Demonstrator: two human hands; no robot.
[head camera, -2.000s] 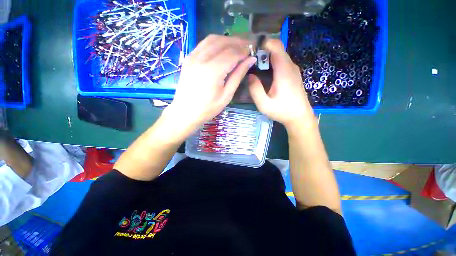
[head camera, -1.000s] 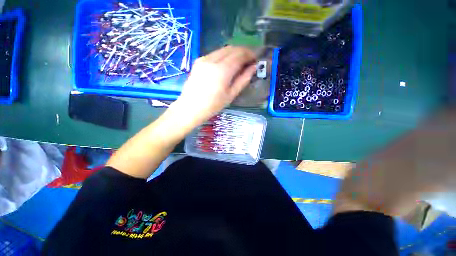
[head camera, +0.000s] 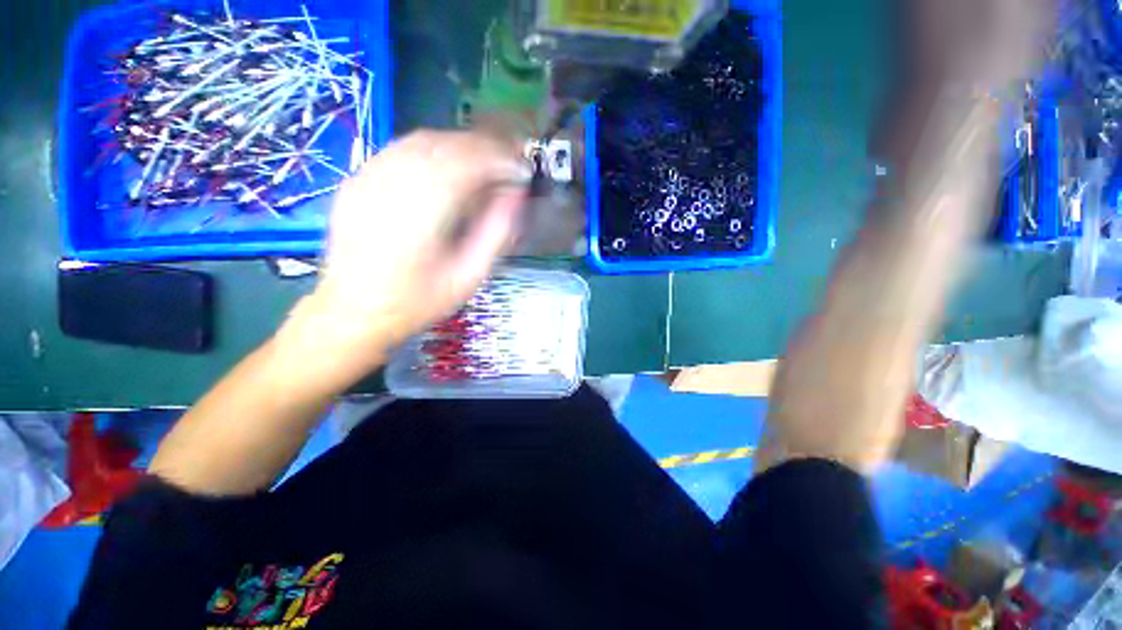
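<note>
My left hand (head camera: 425, 222) is blurred, just left of the whitish press fixture (head camera: 557, 160), its fingers bent near the fixture; whether it holds a part cannot be told. The press head (head camera: 621, 22) with a yellow label is above the fixture, over the worn base plate (head camera: 551, 224). My right forearm reaches up at the right; the right hand is cut off by the top edge. The clear plastic box (head camera: 578, 338) below the left hand holds rows of red-and-white wired parts (head camera: 505, 330).
The left blue bin (head camera: 228, 252) holds jumbled white-and-red parts. The right blue bin (head camera: 684, 263) holds dark and shiny rings. A black flat phone-like rectangle (head camera: 135, 305) lies below the left bin. A person's white sleeve (head camera: 1015, 394) shows at the right.
The view has shifted to the right. My right hand has left the fixture, and its arm now reaches up out of the picture. My left hand has drawn slightly left of the fixture.
</note>
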